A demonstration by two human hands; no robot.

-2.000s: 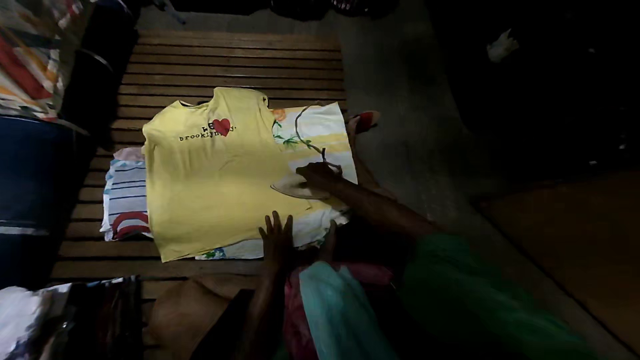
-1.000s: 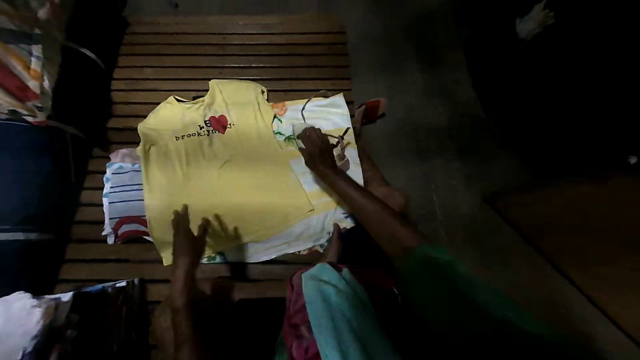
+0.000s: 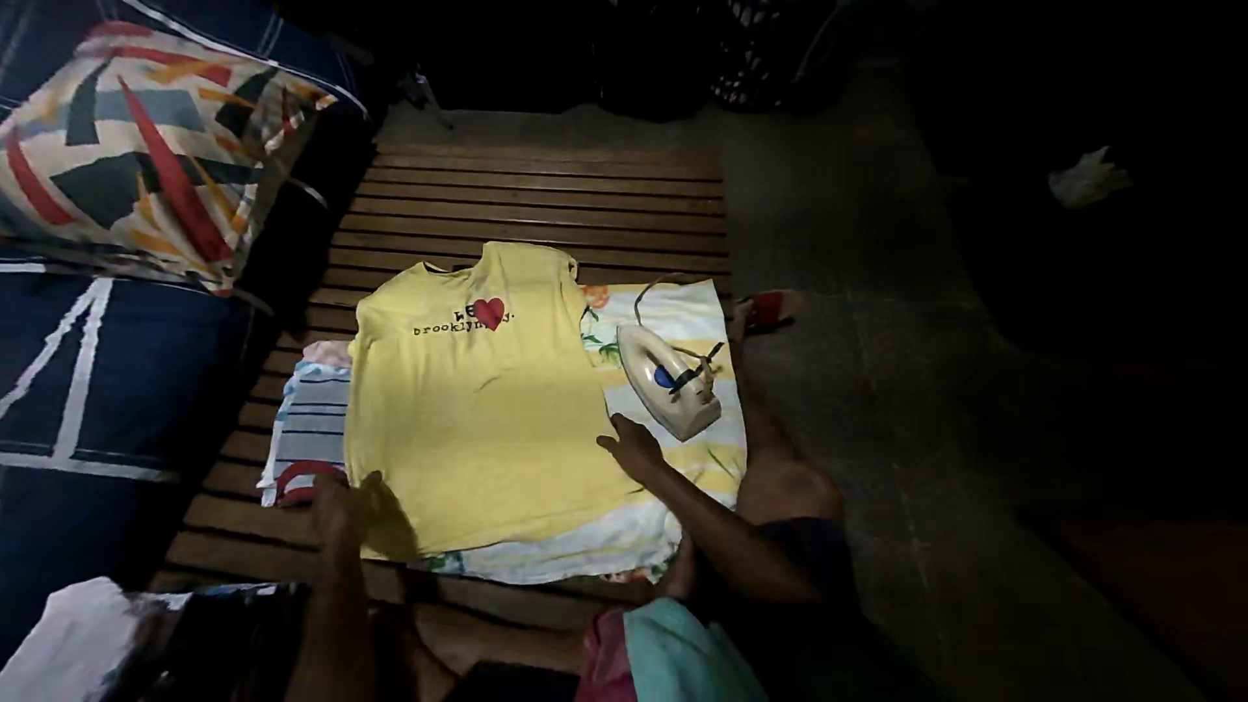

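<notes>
A yellow T-shirt with a red heart and lettering lies spread on a floral cloth over a slatted wooden surface. On the cloth, right of the shirt, rests a cream clothes iron with its cord curling behind. My right hand is at the shirt's right edge, below the iron and apart from it, fingers spread. Near the shirt's lower left edge is my left hand, dim and partly blurred; whether it grips fabric is unclear. Folded striped clothing sits left of the shirt.
A patterned cushion and dark blue upholstery with white lines stand along the left. Clothes lie in the lower left corner. My legs are folded near the slatted surface. A pale crumpled item is in the dark upper right.
My right hand has come off the iron and moved down to the shirt's right edge. From over the shirt's lower part, my left hand has moved left to its edge.
</notes>
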